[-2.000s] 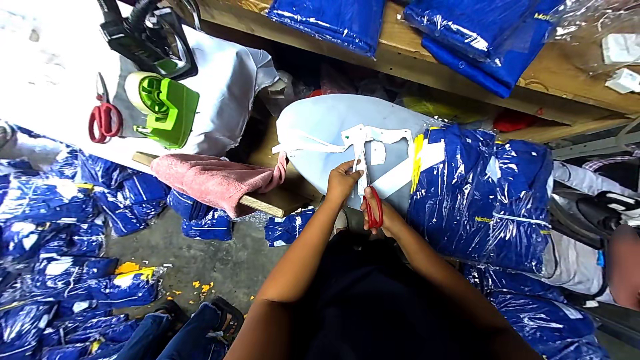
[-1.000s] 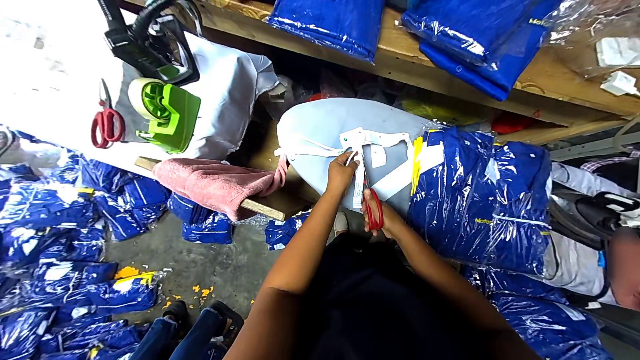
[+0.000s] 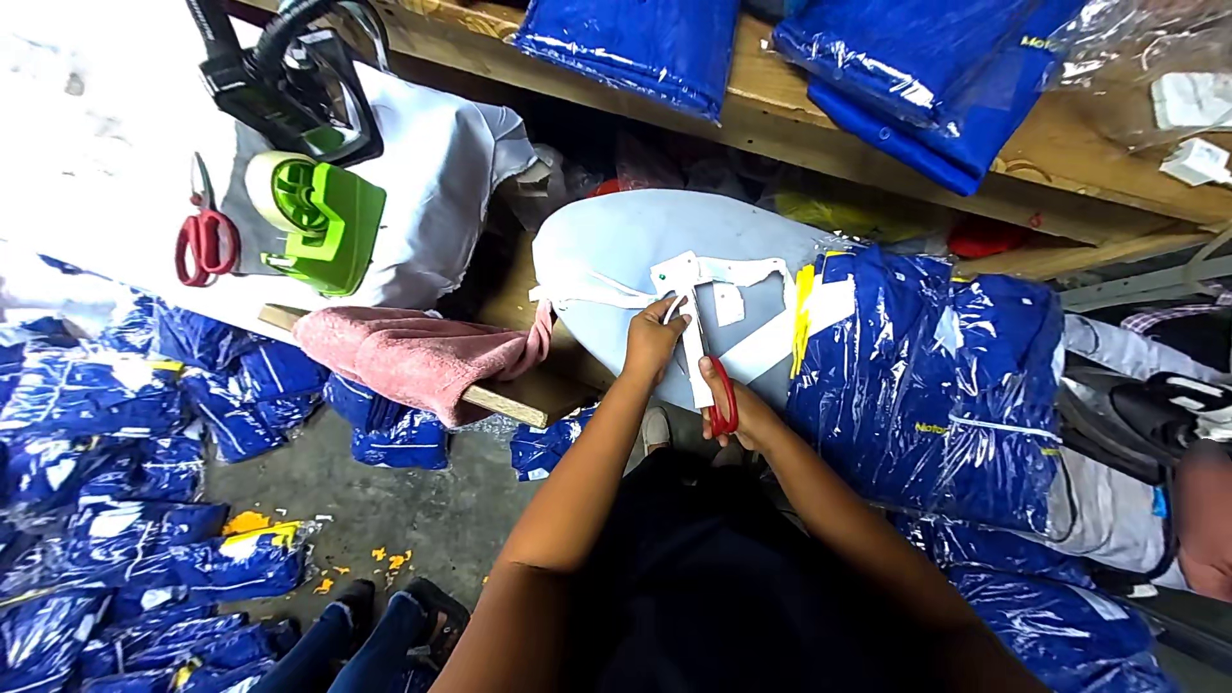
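Observation:
Over the light grey padded board (image 3: 616, 231), my left hand (image 3: 656, 337) pinches a white strip (image 3: 695, 332) that has a small square tab at its upper end. Red-handled scissors (image 3: 723, 399) are in my right hand (image 3: 736, 414), their blades pointing up along the strip; whether the blades are apart cannot be told. A thin white cord (image 3: 602, 289) runs leftward from the tab. Another white strip (image 3: 746, 272) and a small white tag (image 3: 729, 302) lie to the right. Blue garments in clear plastic (image 3: 924, 385) are stacked on the board's right part.
A pink towel (image 3: 414, 361) wraps a wooden plank at left. Beyond it are a green tape dispenser (image 3: 346, 231), a second pair of red scissors (image 3: 206, 245) and a black device (image 3: 298, 96). A wooden shelf (image 3: 760, 120) spans the top. Bagged garments (image 3: 87, 404) and another person's legs (image 3: 371, 645) are lower left.
My left hand has shifted slightly from the strip's middle toward its tab and stays close to it. My right hand keeps hold of the scissors in about the same place.

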